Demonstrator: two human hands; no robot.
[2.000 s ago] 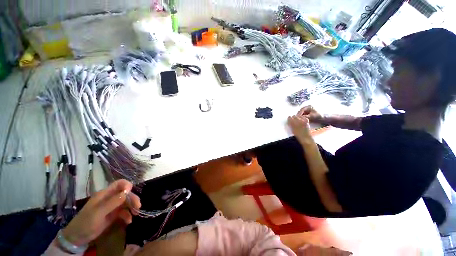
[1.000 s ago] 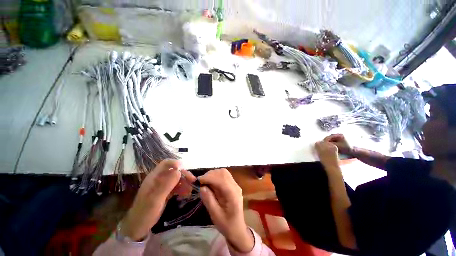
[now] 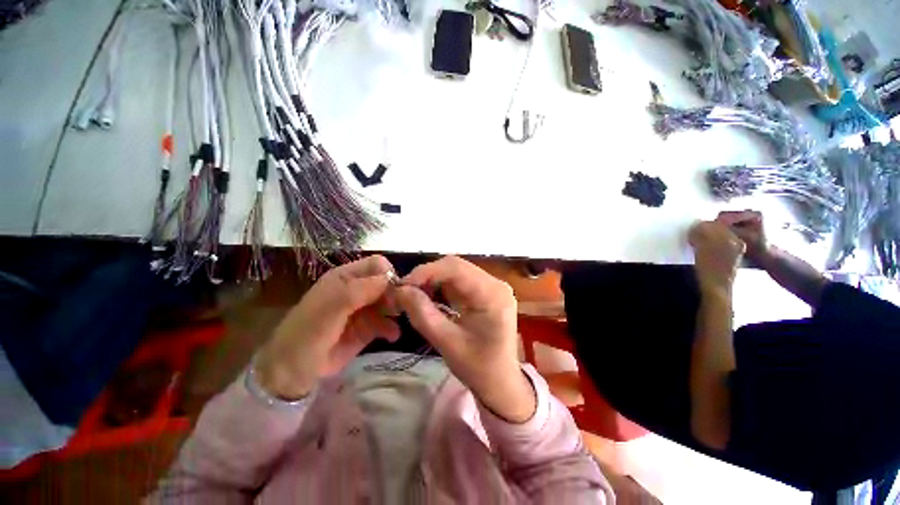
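Observation:
My left hand (image 3: 340,316) and my right hand (image 3: 464,321) meet above my lap, in front of the table edge. Their fingertips pinch thin wires (image 3: 405,361) of a cable harness, and loose wire ends hang below between the hands. A tiny light piece shows at the left fingertips; it is too small to identify. Most of the harness is hidden by my hands. A large fanned harness bundle (image 3: 314,178) lies on the table to the left, its thin wire ends reaching over the edge.
Black pieces (image 3: 367,175) lie beside the bundle, with a dark heap (image 3: 644,188) farther right. Two phones (image 3: 453,43) and a hooked white cable (image 3: 520,123) are on the white table (image 3: 474,212). A person (image 3: 789,365) sits right, near other harnesses (image 3: 770,182). A red stool (image 3: 128,424) stands left.
My view has tilted down. My right hand, not seen at the wires two seconds ago, is now at them with my left. The hanging harness loop seen earlier is now mostly hidden.

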